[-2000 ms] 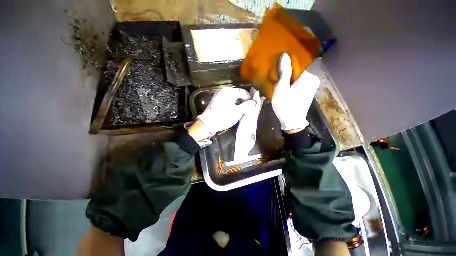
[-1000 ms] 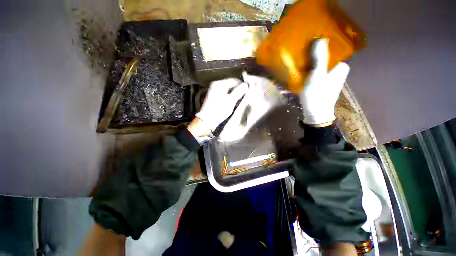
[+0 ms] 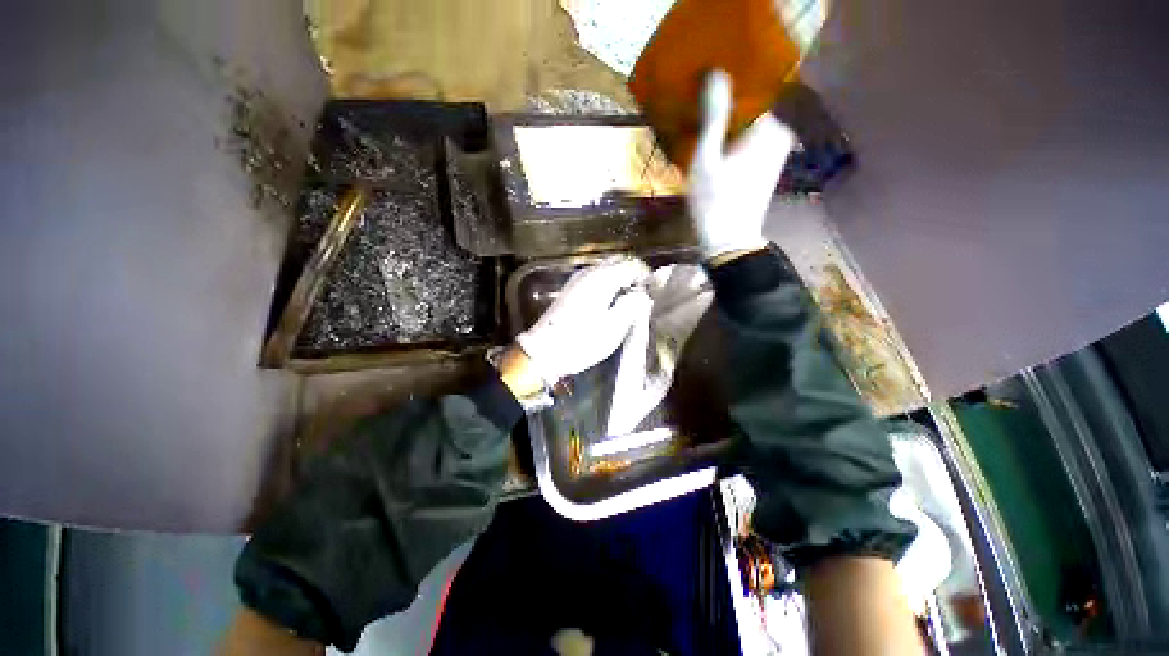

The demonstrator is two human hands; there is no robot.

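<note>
My right hand (image 3: 740, 173), in a white glove, holds the orange sheet (image 3: 718, 64) up at the top, to the right of and beyond the solder pot (image 3: 564, 164). Whether a coil is behind the sheet cannot be seen. My left hand (image 3: 587, 314), also gloved in white, grips the white cloth (image 3: 638, 372) over the near tray (image 3: 571, 500). The cloth hangs down into the tray. Thin copper-coloured wire clippings (image 3: 576, 451) lie at the tray's front left.
A black dross tray (image 3: 397, 276) with grey-black flakes stands left of the pot, a brassy scraper (image 3: 314, 278) across its left side. Grey panels flank the bench. The parts tray (image 3: 964, 564) is at lower right, the green conveyor (image 3: 1026, 474) beyond it. Cardboard (image 3: 449, 49) lies at the back.
The orange sheet and my right hand moved right, then back left and further up. The cloth in my left hand swung to the right and now hangs down again. The view has shifted slightly.
</note>
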